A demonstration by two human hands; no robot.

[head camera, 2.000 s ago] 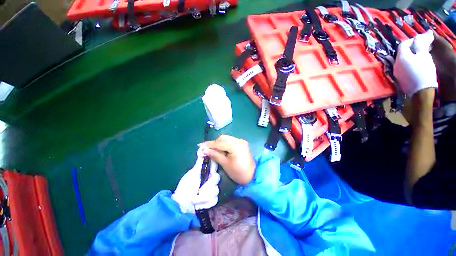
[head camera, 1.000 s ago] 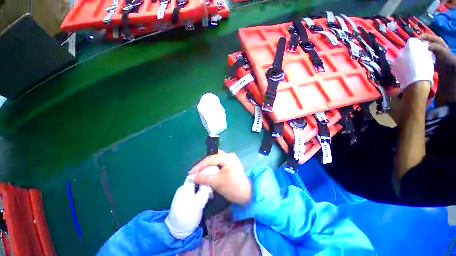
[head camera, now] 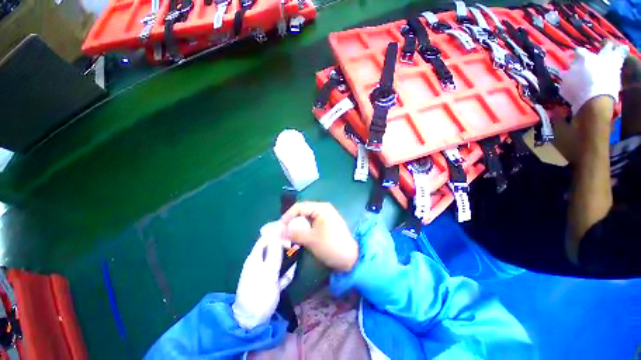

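My left hand [head camera: 258,281], in a thin white glove, grips a wristwatch with a black strap [head camera: 289,202] over the bench edge in front of my lap. One strap end sticks up past my fingers and another dark part hangs below. A small orange spot shows on the watch. My right hand [head camera: 322,233] looks bare; its fingers pinch a small whitish piece, seemingly a cloth, against the watch. The watch face is hidden by my fingers. A white bottle [head camera: 296,160] stands on the green bench [head camera: 204,218] just beyond my hands.
Stacked red trays [head camera: 436,105] with watches lie at the right, with straps hanging over the edge. Another red tray stack [head camera: 204,24] is at the far side, and a red tray [head camera: 53,316] at lower left. A co-worker's gloved hand [head camera: 592,77] reaches over the right trays.
The watch has turned and shifted in my hands, and my left hand now stands more upright around it. The co-worker's gloved hand has moved over the trays.
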